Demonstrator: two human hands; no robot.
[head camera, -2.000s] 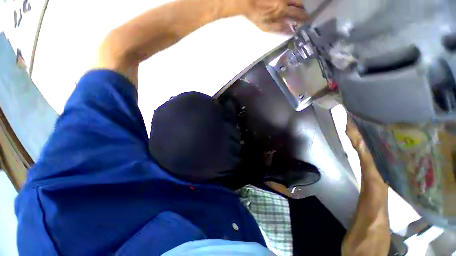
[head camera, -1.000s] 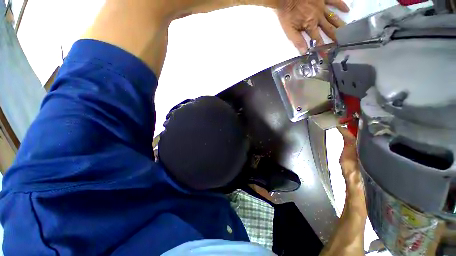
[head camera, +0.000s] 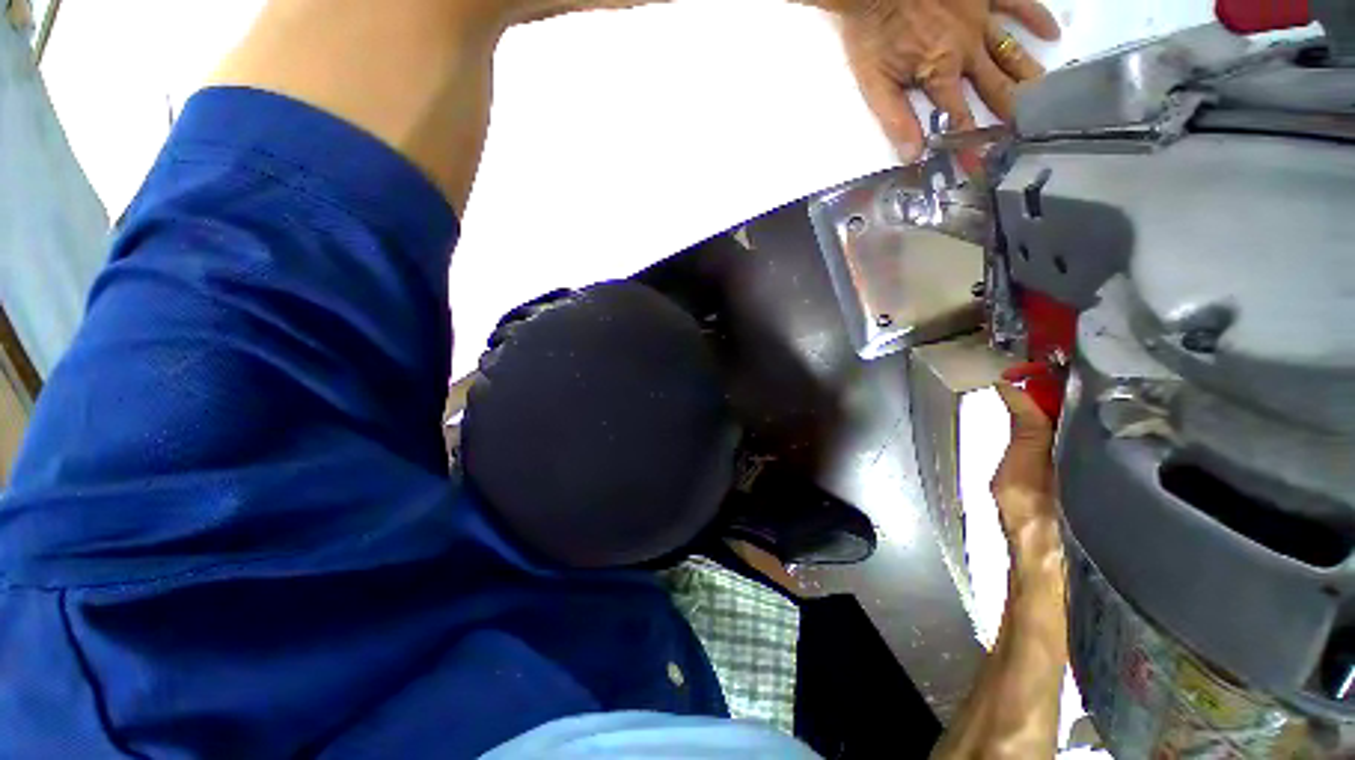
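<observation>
A large grey cutter motor (head camera: 1263, 282) fills the right side. Its shiny silver base plate (head camera: 907, 275) sits at the stack edge, over the dark surface. My left hand (head camera: 944, 60) lies spread on the white top of the lay (head camera: 639, 134), beside the cutter's front parts, holding nothing. My right hand (head camera: 1028, 423) is at the red handle (head camera: 1049, 334), its thumb against the red; the motor hides most of its fingers. A layered stack edge (head camera: 939, 431) shows below the base plate.
My black-clad knee (head camera: 595, 423) bulges close to the white lay's edge. A dark shoe (head camera: 817, 530) rests below on the glossy dark surface (head camera: 803, 342), which has small crumbs. A red part (head camera: 1263, 14) shows at the top right.
Over two seconds the cutter has turned and shifted, bringing the red handle into view. My left hand has moved right and spread flat on the white. The last second shows only slight shifts.
</observation>
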